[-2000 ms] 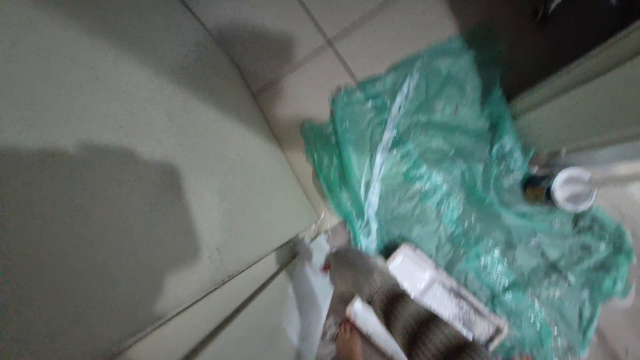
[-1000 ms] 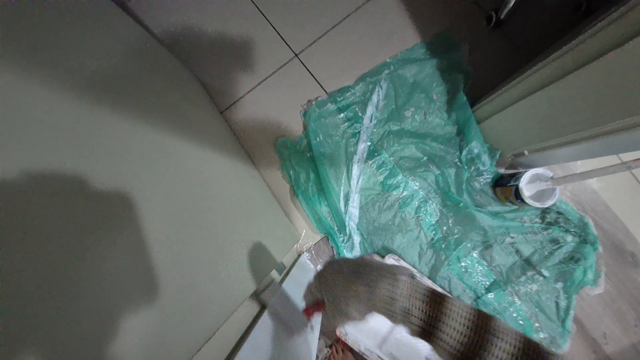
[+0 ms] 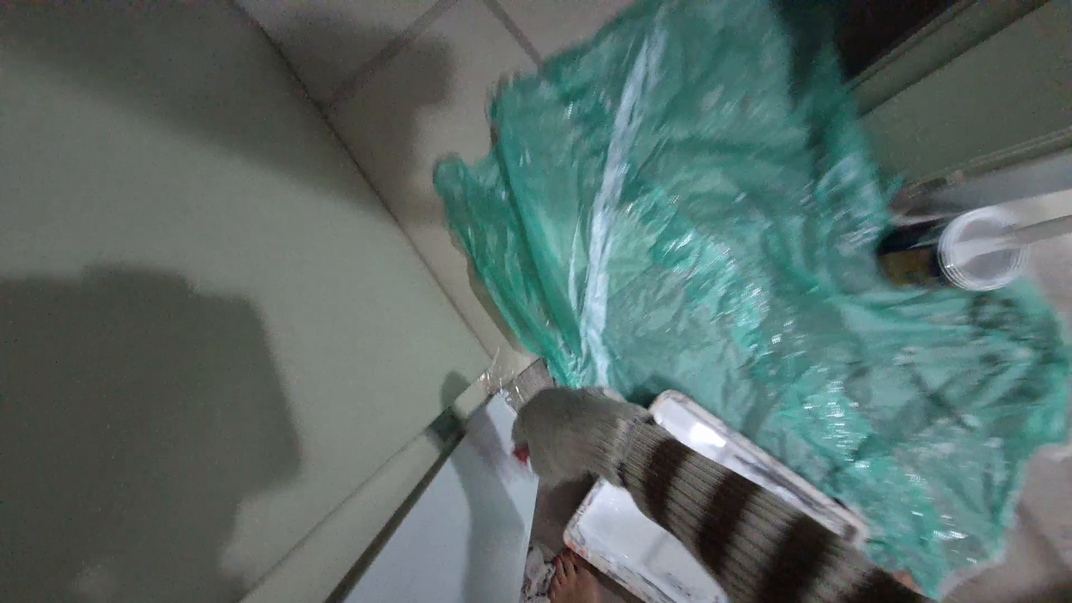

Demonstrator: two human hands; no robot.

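Note:
My right hand [image 3: 569, 434], in a grey glove below a striped knitted sleeve, reaches in from the lower right. A small red object [image 3: 521, 454] sticks out at its fingers; the rest of it is hidden, so its kind cannot be told. The hand is beside the white panel surface [image 3: 477, 511]. Under the forearm lies a paint tray [image 3: 624, 536] with white paint in it, partly covered by the sleeve. Green plastic sheeting [image 3: 712, 251] is spread over the floor past the hand. My left hand is not in view.
An open paint can [image 3: 917, 254] with a stick or handle across its white-coated mouth stands at the sheet's right side. A large pale panel [image 3: 335, 352] fills the left. Floor tiles [image 3: 402, 92] show above, and a bare foot [image 3: 574, 578] at the bottom.
My right hand stays beside the white panel surface. More of the paint tray shows beside the sleeve than one second ago. The view has shifted.

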